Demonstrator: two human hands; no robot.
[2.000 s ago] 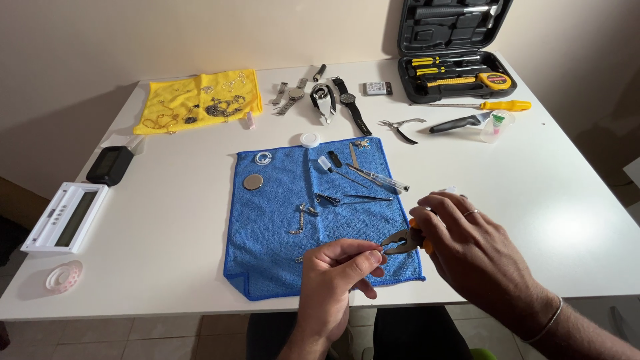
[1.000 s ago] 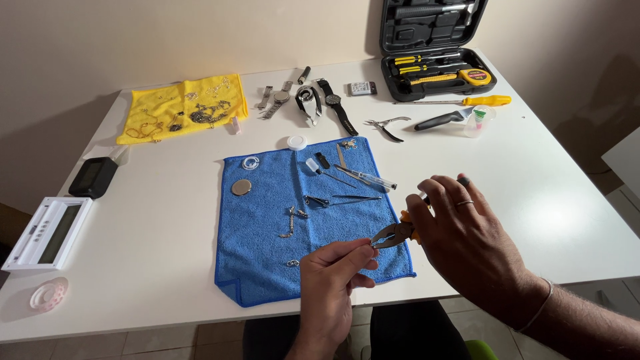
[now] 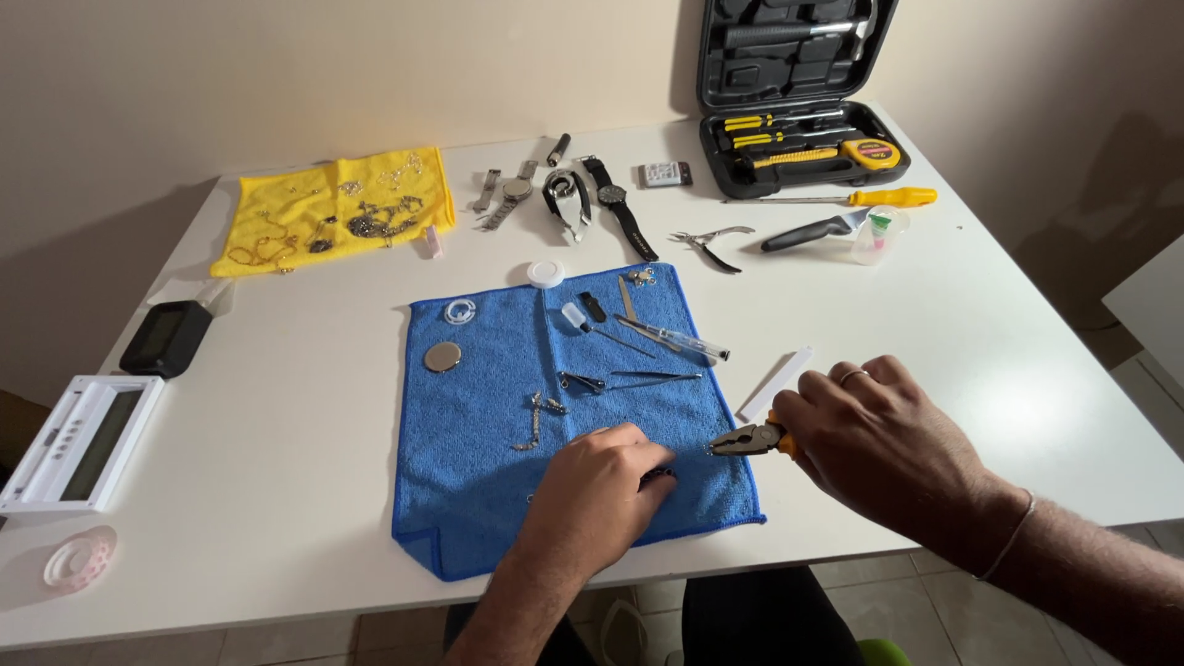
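My right hand grips orange-handled combination pliers, their jaws over the right part of a blue microfiber cloth. A tiny shiny bit shows at the jaw tips. My left hand rests low over the cloth, fingers curled; a small dark thing shows between thumb and fingers, and whether it is held I cannot tell. Beyond it lie a short metal chain piece, a nail clipper, tweezers, a clear-handled precision screwdriver and a round metal disc.
Behind the cloth are wristwatches, small nippers, a long yellow screwdriver and an open tool case. A yellow cloth bears jewelry. At the left are a white digital device and a tape roll. A white strip lies near my right hand.
My hands have moved apart. My left hand has turned palm down and lowered over the cloth; the pliers no longer meet its fingertips. The white strip by my right hand now shows.
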